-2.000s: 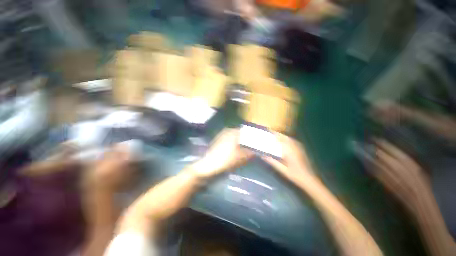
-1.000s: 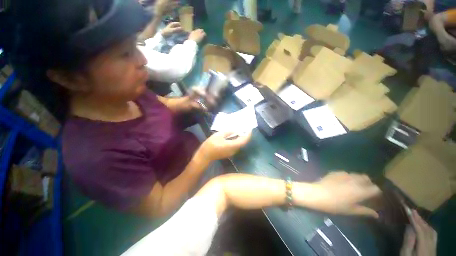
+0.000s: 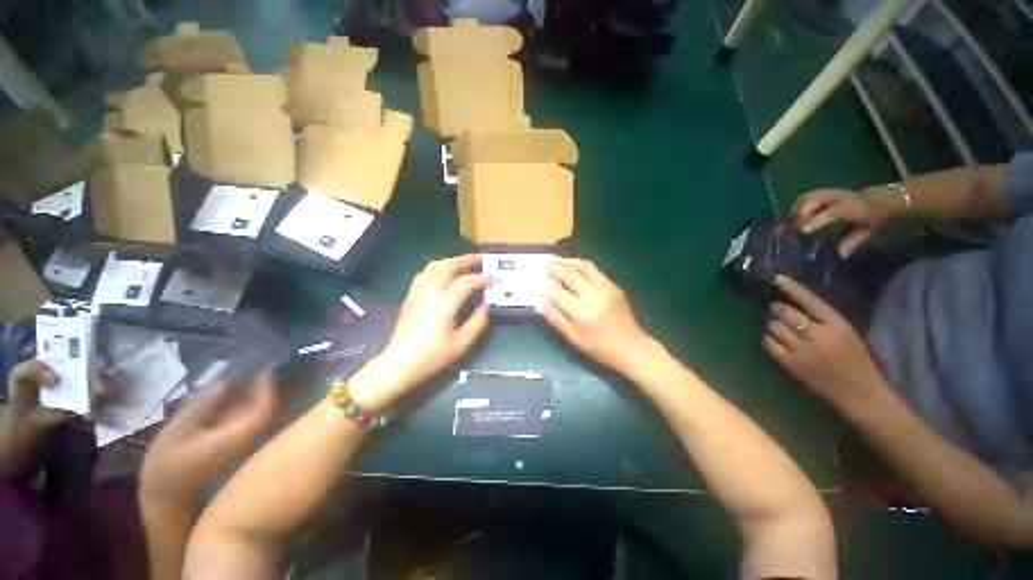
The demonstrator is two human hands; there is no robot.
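A mailer box (image 3: 517, 204) stands open in front of me, its brown lid upright at the back. A white instruction leaflet (image 3: 518, 281) with small black print lies on the box's contents. My left hand (image 3: 440, 308) holds the box and leaflet at the left side, and my right hand (image 3: 587, 308) holds them at the right side. The fingertips rest on the leaflet's edges. A black insert card (image 3: 500, 404) with white text lies flat on the table nearer to me.
Another open box (image 3: 471, 91) stands behind mine. Several open boxes (image 3: 238, 142) with leaflets stand at the left. Small dark cards (image 3: 336, 337) lie left of my left hand. A person's hands at left hold leaflets (image 3: 68, 351). A person at right handles a black box (image 3: 765, 255).
My left hand has drawn back from reaching across the table and is now at the box beside my right hand. The view has swung right, and the open box is now centred.
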